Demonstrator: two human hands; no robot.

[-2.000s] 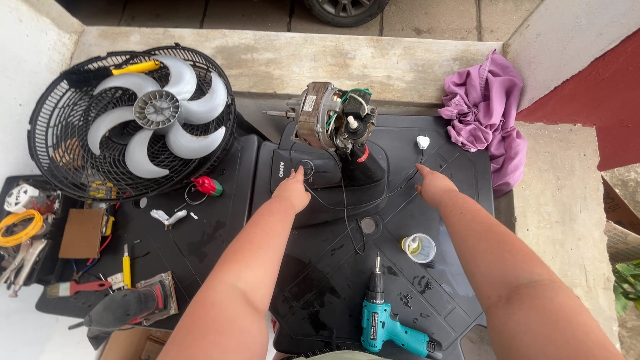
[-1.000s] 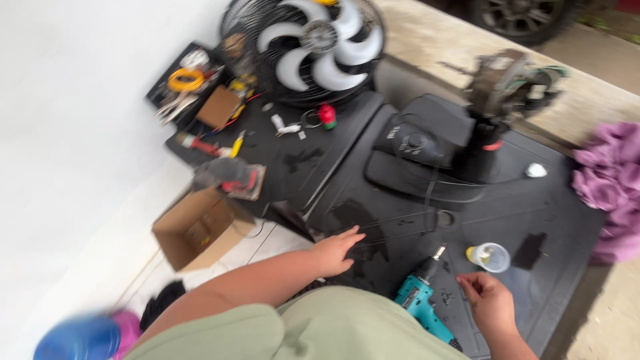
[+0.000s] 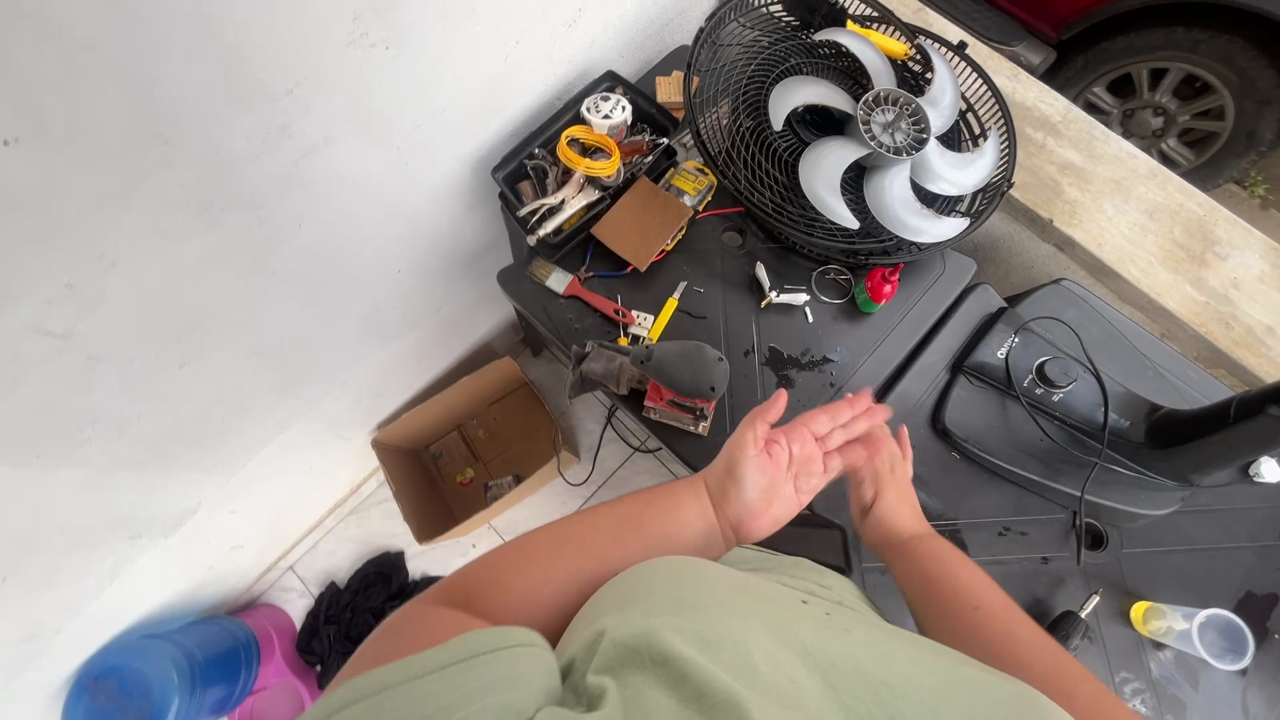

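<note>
My left hand is palm up over the front edge of the black table, fingers apart, holding nothing. Against its fingertips is my right hand, slightly blurred and partly hidden behind them; I see nothing in it. Left of the hands lies a red and black sander. The black fan base with a knob and a loose cable stands to the right. Near the lower right are the tip of a drill and a clear plastic cup. A red and green bottle stands above the hands.
White fan blades rest in a black grille at the back. A tool tray, a paintbrush and a yellow utility knife are at the left. An open cardboard box sits on the floor, near blue and pink containers.
Both hands were apart above the table; now they meet in front of my body. The view has swung left, bringing the box and floor containers further in.
</note>
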